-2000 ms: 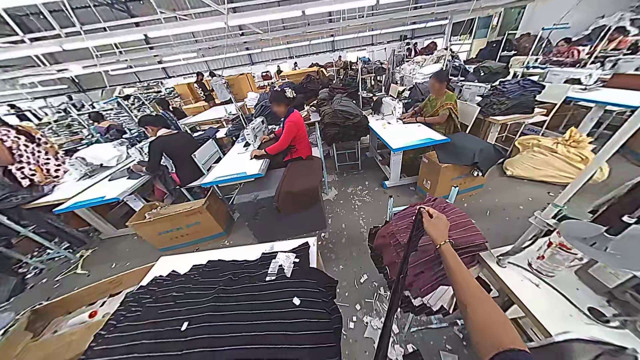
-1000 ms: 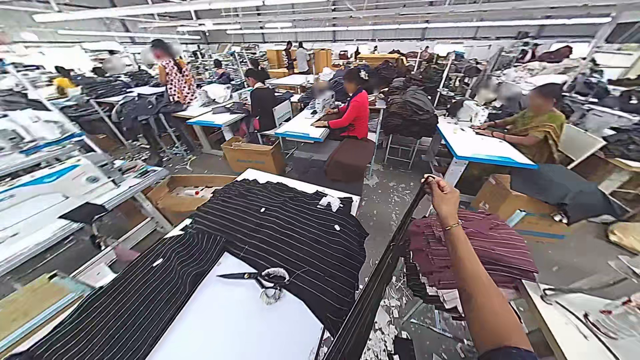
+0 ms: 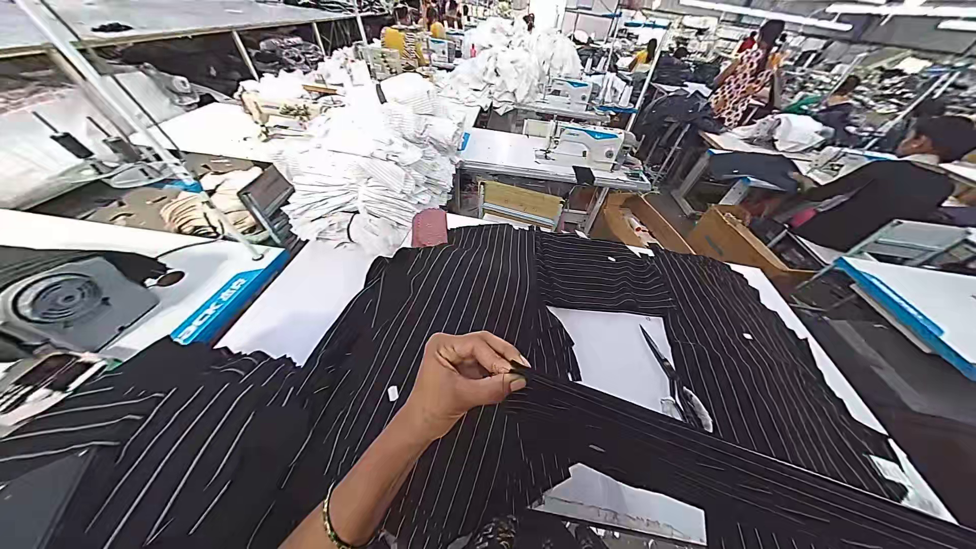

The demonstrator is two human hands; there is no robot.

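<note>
My left hand (image 3: 465, 381) pinches the end of a long folded dark striped cloth (image 3: 656, 435) between thumb and fingers. From there the cloth runs down to the right edge of the view. Beneath it, black pinstriped fabric pieces (image 3: 465, 297) lie spread over a white table. Black-bladed scissors (image 3: 671, 374) with wrapped handles rest on a bare white patch of the tabletop, just beyond the held cloth. More pinstriped fabric (image 3: 191, 457) lies at lower left. My right hand is out of view.
A tall pile of white striped garments (image 3: 366, 183) stands beyond the table. A sewing machine (image 3: 587, 145) is behind it, with another machine table (image 3: 236, 293) at left. Cardboard boxes (image 3: 740, 244) stand on the floor. A seated person (image 3: 884, 198) is at right.
The view has swung far to the left. My right hand, holding up a dark cloth in the earlier frames, has left the view; my left hand now shows, pinching a cloth end.
</note>
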